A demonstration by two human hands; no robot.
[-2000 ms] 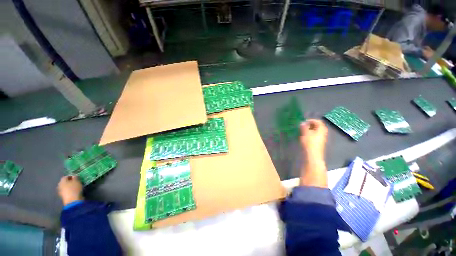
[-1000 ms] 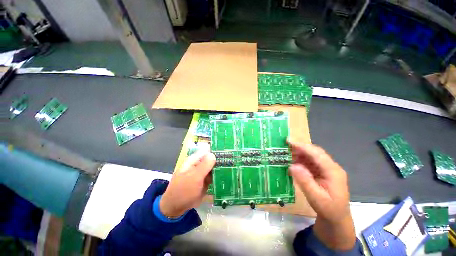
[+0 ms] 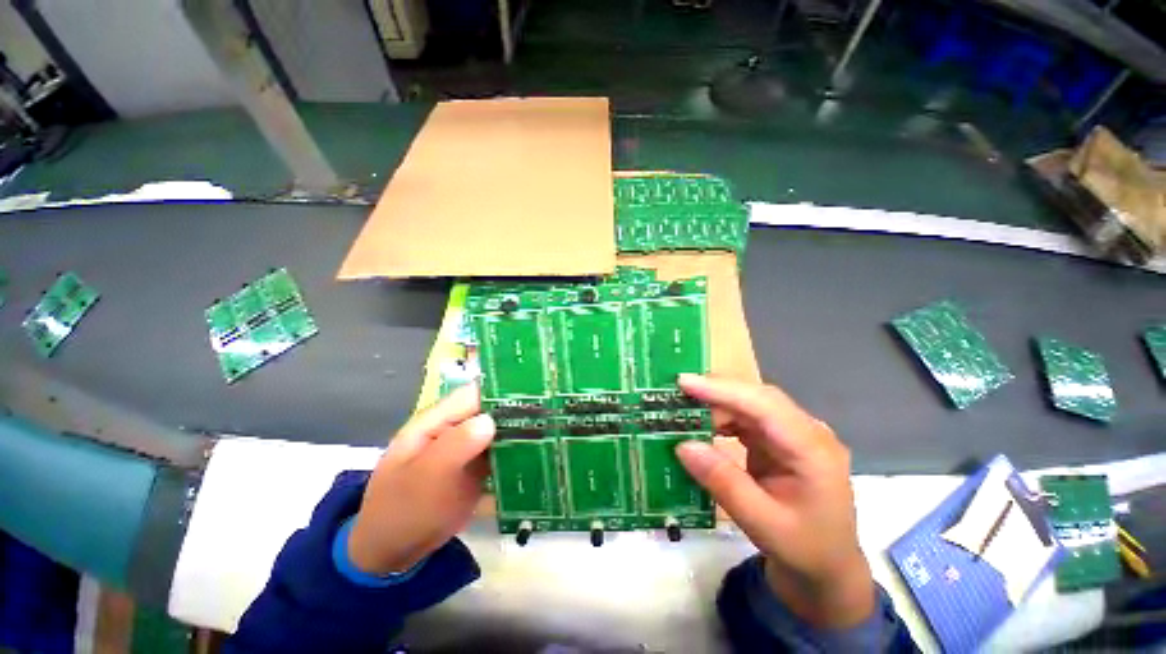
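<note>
A green PCB panel (image 3: pixel 595 473) is held up in front of me, with six sections in two rows, a dark component band across the middle and black round parts on its top and bottom edges. My left hand (image 3: pixel 428 479) grips its left edge. My right hand (image 3: pixel 786 479) holds its right edge, fingertips on the board. Behind it a tan cardboard sheet (image 3: pixel 492 185) lies tilted over other boards. Stacked PCB panels (image 3: pixel 678 215) show at its right, on a lower cardboard (image 3: pixel 735 326).
Boards lie on the dark conveyor belt (image 3: pixel 818 319), at left (image 3: pixel 260 323) and right (image 3: pixel 953 351). A blue tray (image 3: pixel 953 575) with a white piece, another board (image 3: pixel 1084 530) and a yellow-handled tool (image 3: pixel 1130 549) are on the white ledge at right. Cardboard is stacked at far right.
Two seconds ago my hands were apart, each at a board over the belt. Now both hold one panel in front of me. Since one second ago, my right fingers have closed onto its right edge.
</note>
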